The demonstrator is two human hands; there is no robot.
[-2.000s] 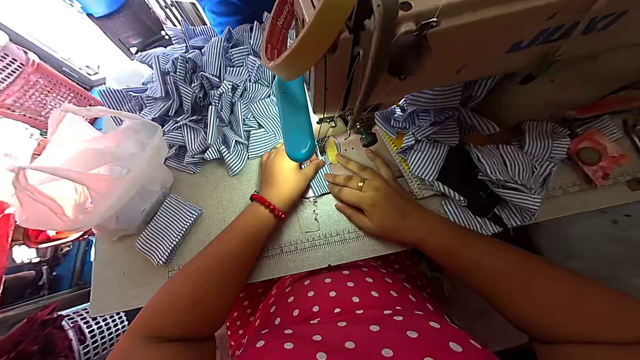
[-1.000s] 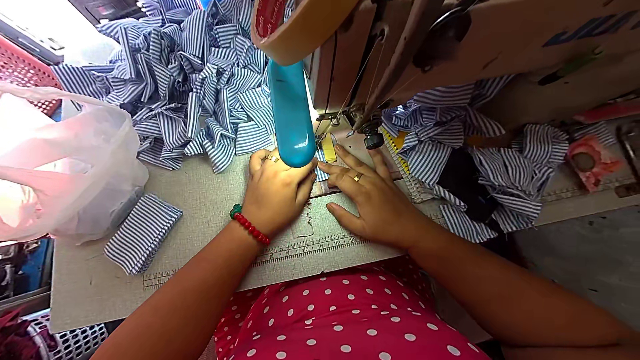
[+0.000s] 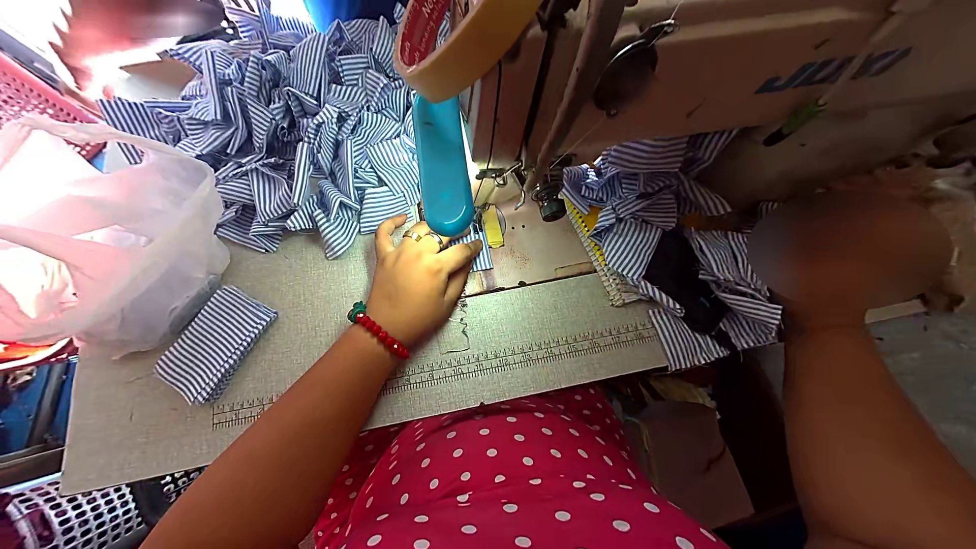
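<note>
My left hand [image 3: 418, 284], with rings and a red bead bracelet, rests on the sewing machine bed beside the needle area. Its fingertips press on a small piece of blue-and-white striped fabric [image 3: 483, 258], partly hidden under a blue plastic piece [image 3: 444, 168]. A yellow piece [image 3: 494, 226] lies just right of the fabric. Out at the right, past a heap of striped fabric [image 3: 637, 236], my right hand [image 3: 854, 252] is blurred near the handwheel end of the Juki sewing machine [image 3: 732, 91]; its fingers and anything in them cannot be made out.
A large pile of striped fabric pieces [image 3: 305, 130] lies behind my left hand. At the left stand a white plastic bag [image 3: 114, 236] and a folded striped stack [image 3: 217, 343]. A roll of tape [image 3: 469, 53] hangs above the blue piece. A printed ruler [image 3: 518, 358] runs along the table's front.
My right hand has left the fabric by the needle area, where it lay beside my left hand, and moved far to the right. My left hand has stayed at the fabric.
</note>
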